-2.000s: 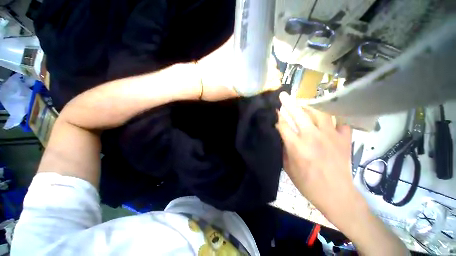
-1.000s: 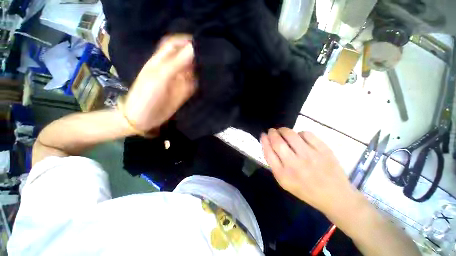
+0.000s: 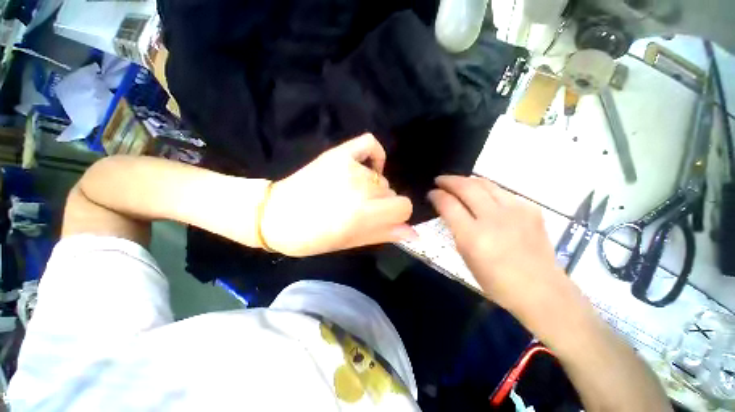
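Observation:
The black garment covers the left of the white table and hangs over its front edge. My left hand has curled fingers on the garment near the table's front edge. It pinches the black cloth. My right hand lies just right of it, fingertips on the garment's edge, pressing or pinching it; which of the two I cannot tell. The presser foot shows as small shiny metal at the garment's right edge, with the tan-yellow block beside it.
Thread snips, large black shears and a flat metal bar lie right. A dark screwdriver handle is at the far right. Clear plastic lies lower right. The sewing machine head is upper right. A red-rimmed bin shows below.
The garment has moved out from under the machine head, toward the left. My left hand has swung down beside my right hand, which has moved down from the presser foot to the garment's front edge.

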